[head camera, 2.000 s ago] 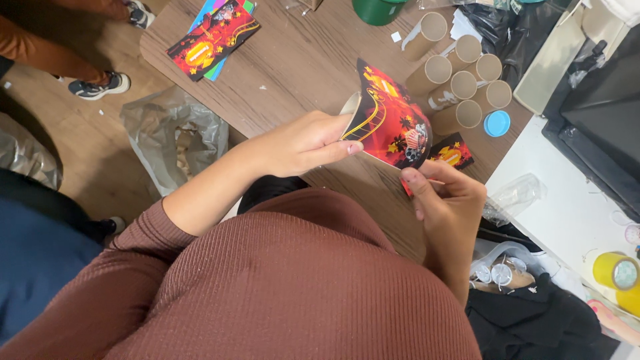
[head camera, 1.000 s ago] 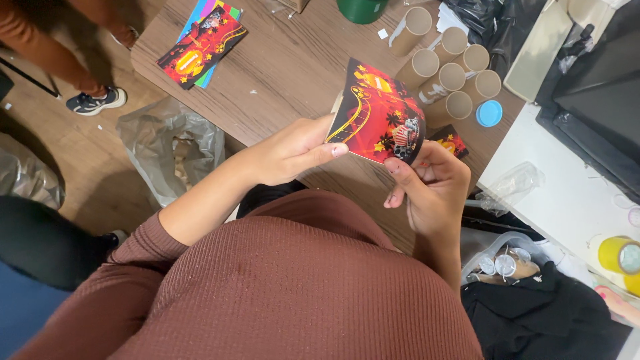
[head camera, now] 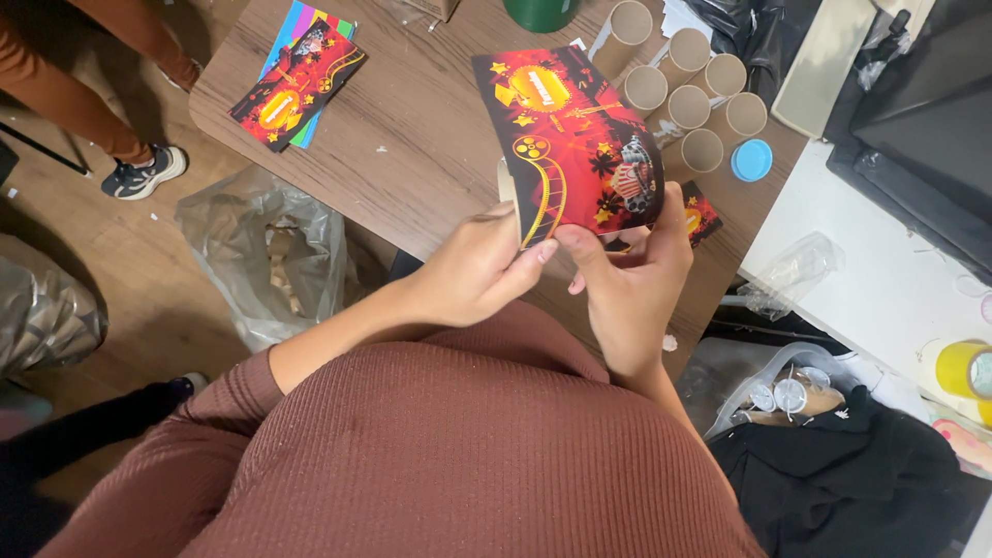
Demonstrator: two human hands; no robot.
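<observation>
A red and black printed paper sheet [head camera: 577, 147], curved at its right side, is held between both hands above the wooden table. My left hand [head camera: 484, 267] grips its lower left corner, where a bit of pale cardboard shows behind the edge. My right hand [head camera: 632, 275] has its thumb on the sheet's bottom edge, the fingers partly hidden behind. Several open cardboard tubes [head camera: 688, 107] stand just beyond the sheet. Another red printed piece [head camera: 701, 213] lies on the table beside my right hand. Similar printed sheets [head camera: 298, 85] rest on coloured paper at the upper left.
A blue lid [head camera: 751, 160] lies beside the tubes, and a green container [head camera: 540, 12] stands at the table's far edge. Left of the table is a plastic bag [head camera: 267, 256] with scraps. A white table [head camera: 845, 201] with yellow tape [head camera: 963, 370] adjoins on the right. Another person's legs show at upper left.
The sheet has been turned to show more of its printed face toward the camera. My right hand has shifted from its right end to its bottom edge, near my left hand.
</observation>
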